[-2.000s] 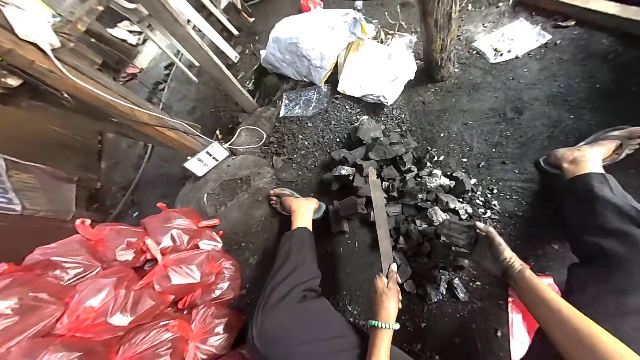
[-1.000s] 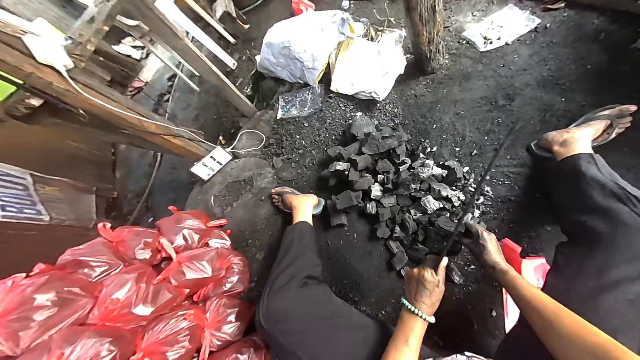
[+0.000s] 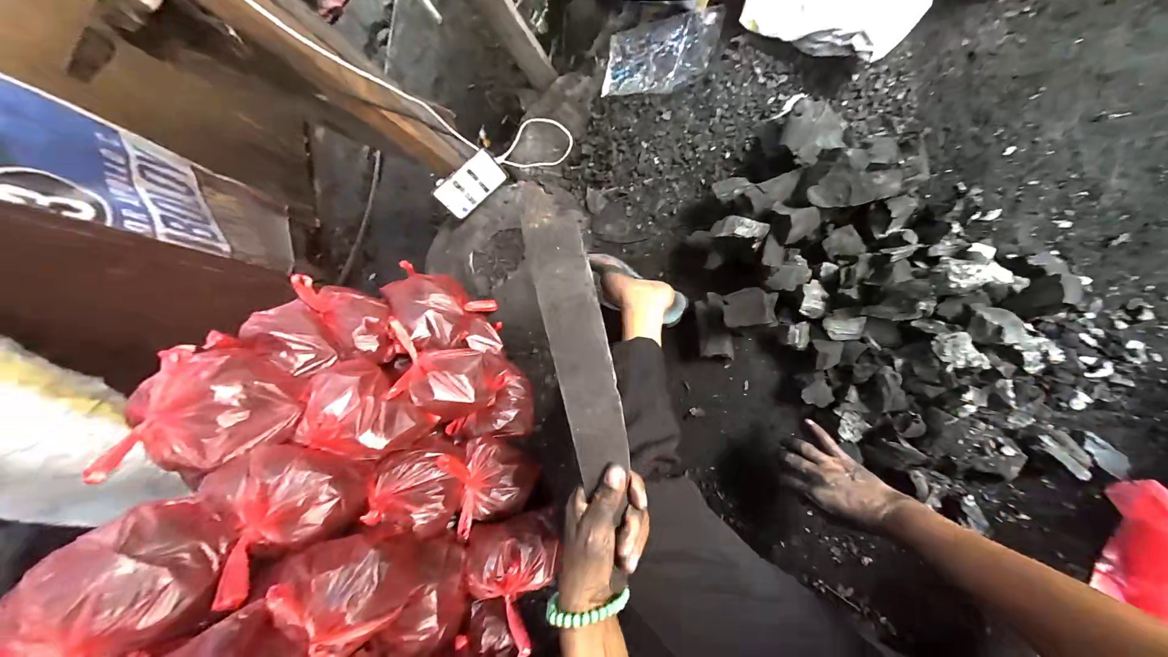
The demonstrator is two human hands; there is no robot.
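My left hand (image 3: 604, 538), with a green bead bracelet at the wrist, grips the near end of a long flat machete-like blade (image 3: 575, 347). The blade points up and away, its far end over a dark round slab, and it passes just left of my foot in a sandal. My right hand (image 3: 844, 484) is empty with its fingers spread, low at the near left edge of a heap of broken charcoal (image 3: 849, 246). Whether its palm touches the ground cannot be told. The blade's handle is hidden by my left hand.
Tied red plastic bags (image 3: 356, 411) are piled at left, close to my left hand. A white power strip (image 3: 470, 184) with a cable lies beyond the slab. Wooden beams stand at upper left. A clear plastic sheet (image 3: 662, 50) and a red bag (image 3: 1136, 547) are also near.
The blade has swung left, away from the charcoal, in my left hand. My right hand has come away from beside the blade, fingers now spread. The view has shifted left.
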